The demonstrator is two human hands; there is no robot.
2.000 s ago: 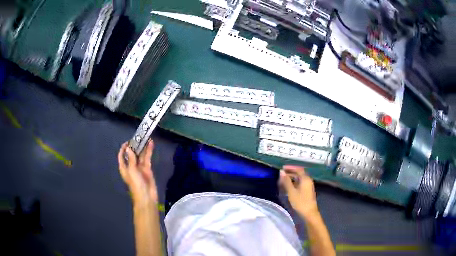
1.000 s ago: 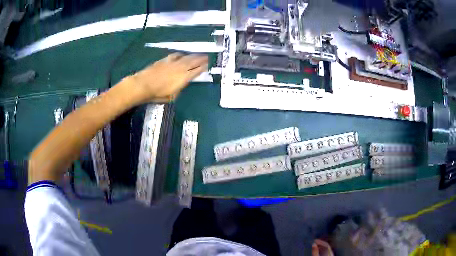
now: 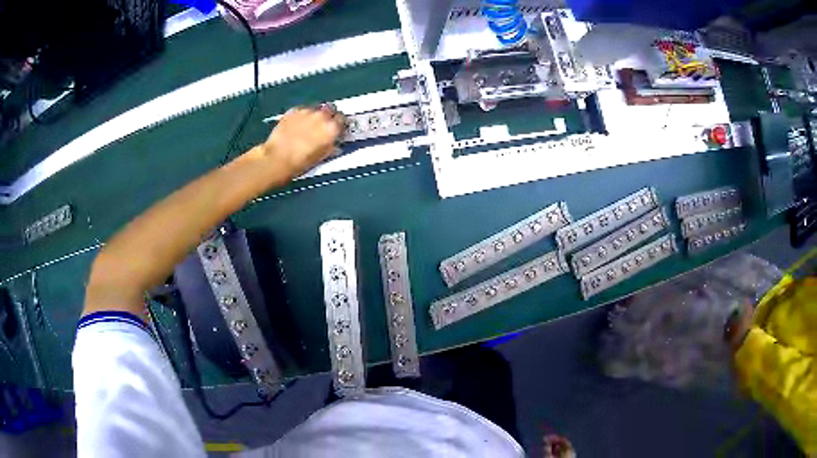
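My left hand (image 3: 306,139) reaches across the bench. Its fingers are closed at the left end of a silver light bar (image 3: 385,123) with round fittings. The bar lies between two white rails, its right end at the left side of the white fixture (image 3: 502,170). The hand hides the bar's left end. A small skin-coloured patch shows at the bottom edge, right of my shirt. It may be my right hand, but it is cut off and unclear.
More bars lie nearer me: a wide upright one (image 3: 339,304), a narrow one (image 3: 399,304), one on a dark block (image 3: 233,309) and several to the right. A red button (image 3: 717,135) sits on the fixture. A grey-haired person in yellow (image 3: 784,349) is at lower right.
Two seconds ago my left hand held a bar near the bench edge; a second ago it was over the fixture's left side. Now it is on another bar there. My right hand has left its earlier place.
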